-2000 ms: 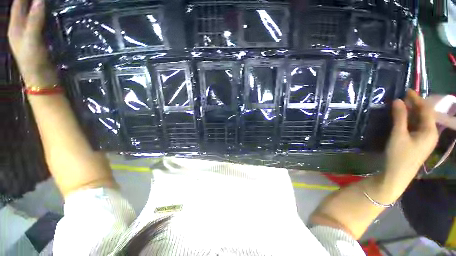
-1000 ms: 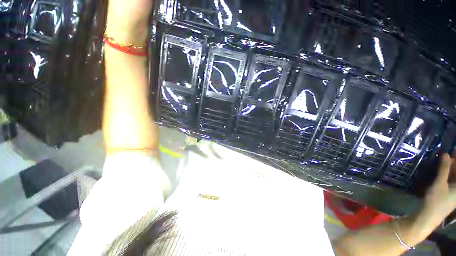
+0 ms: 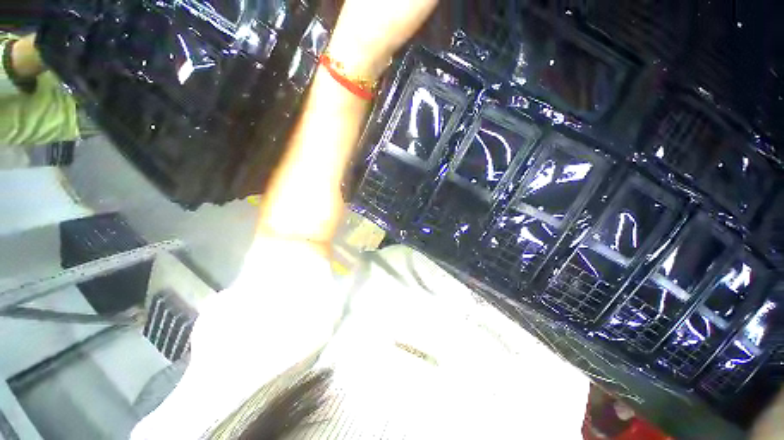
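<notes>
A large glossy black blister tray [image 3: 559,198] with rows of rectangular pockets lies tilted across the right half of the head view, in front of my body. A stack of black trays [image 3: 206,112] with a thick, dark edge is to its left. My left forearm, with a red wrist band, reaches up between the two; the hand [image 3: 391,21] is cut off by the top edge, and its fingers are hidden. Of my right hand [image 3: 769,423], only a blurred bit of skin shows at the bottom right corner.
Another person's arm in a light green sleeve [image 3: 39,112] is at the far left. A grey metal frame [image 3: 86,273] and a slotted pale box [image 3: 168,322] stand at the lower left. Something red [image 3: 632,423] is low at the right, below the bench edge.
The view has swung to the left and tilted, so the tray lies further right and the stack shows more. My left hand has left the top of the picture; my right hand is almost out.
</notes>
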